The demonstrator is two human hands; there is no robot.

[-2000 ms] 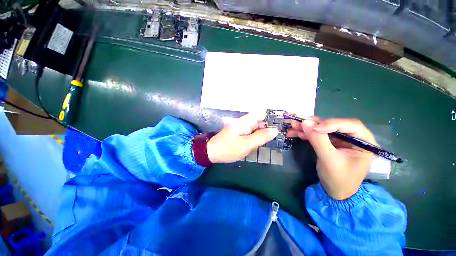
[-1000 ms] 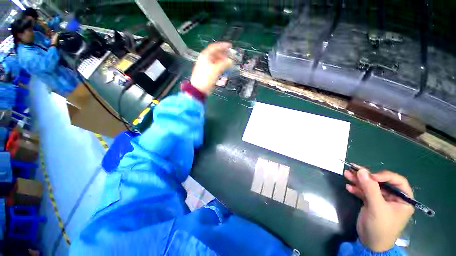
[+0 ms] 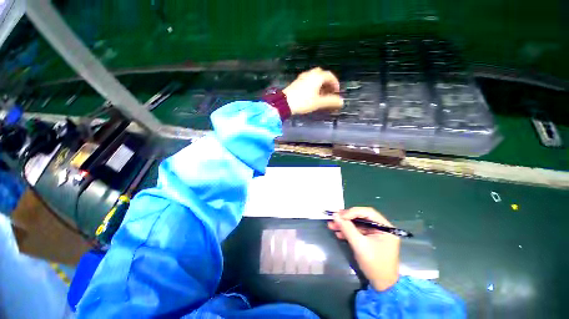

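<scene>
My left hand (image 3: 314, 92) is over the left part of the stacked clear blister trays (image 3: 424, 115) behind the bench edge. It is blurred, with curled fingers, and I cannot tell if it holds anything. My right hand (image 3: 369, 244) holds a slim black pen-like tool (image 3: 377, 225), its tip at the lower right edge of the white paper sheet (image 3: 299, 192). My left sleeve covers the sheet's left side. Grey-brown adhesive strips (image 3: 281, 252) lie below the sheet on clear film, with glare on their right part.
A yellow-and-black screwdriver (image 3: 112, 215) and a dark box with a white label (image 3: 120, 157) are at the left. A raised rail (image 3: 462, 167) runs along the bench's back edge. A pale metal post (image 3: 93, 68) stands at upper left. A small module (image 3: 547, 132) lies at far right.
The view has swung right towards the trays. My left hand has moved from the modules at the back left to over the trays. My right hand still holds the tool by the paper.
</scene>
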